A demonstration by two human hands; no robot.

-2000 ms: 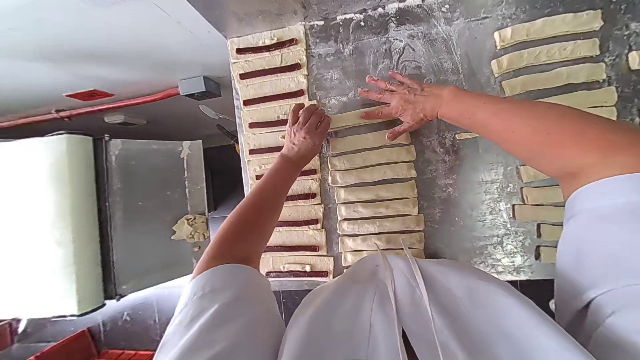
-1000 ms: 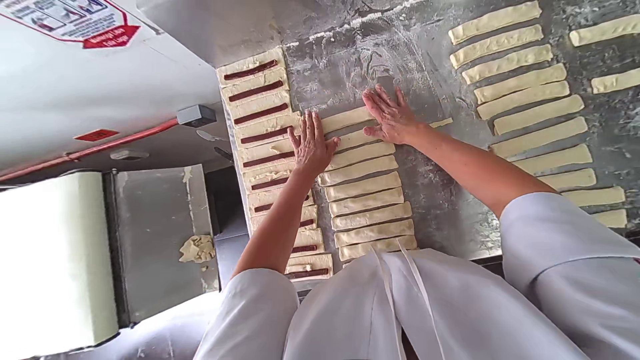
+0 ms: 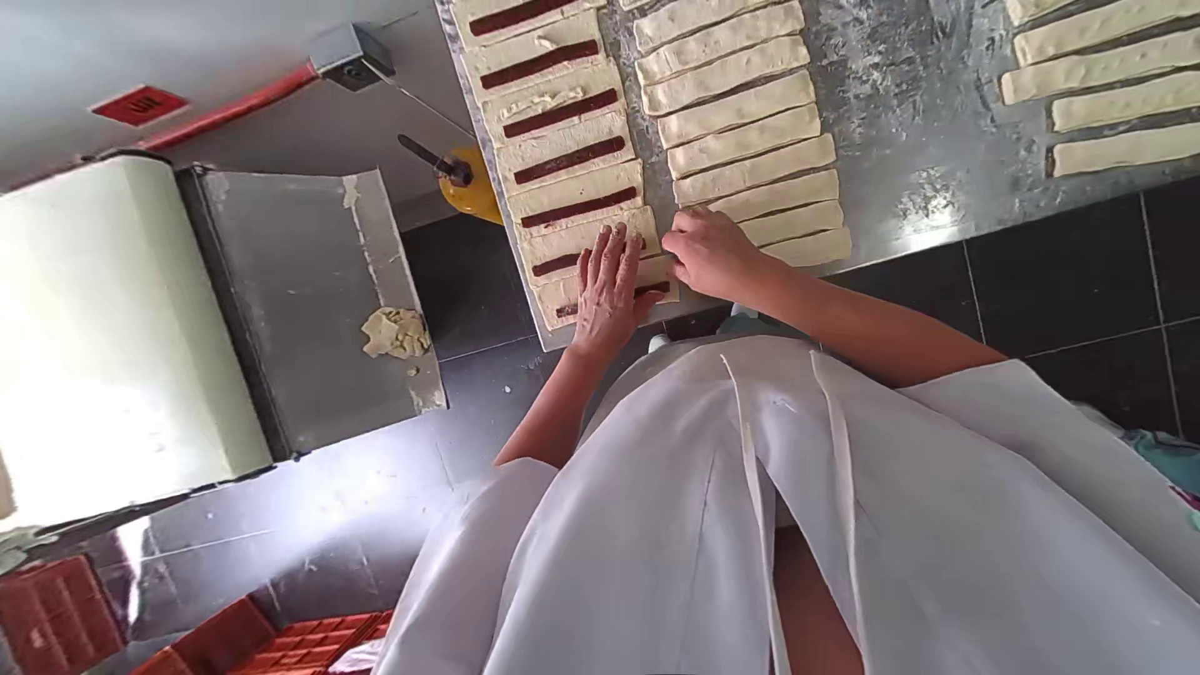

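On the metal table lies a column of flat dough pieces, each bearing a dark red strip of filling [image 3: 578,207]. My left hand [image 3: 609,286] rests flat on the lowest of these pieces, fingers extended and slightly apart. My right hand [image 3: 712,251] is at the right edge of that column, its fingers curled in; whether they pinch the dough edge is hidden. Just beyond it, a column of pale dough strips [image 3: 745,125] lies side by side, the lower ones partly behind my right hand. More dough strips [image 3: 1125,98] lie at the upper right.
The floured metal table [image 3: 914,122] ends at a front edge close to my body, above dark floor tiles. To the left stands a machine with a metal tray [image 3: 300,300] holding a lump of dough scraps [image 3: 396,333]. Red plastic crates [image 3: 300,647] are at the lower left.
Both hands have moved from farther up the columns to the near end by the table's front edge. My right hand, spread before, is now curled. The view has shifted considerably.
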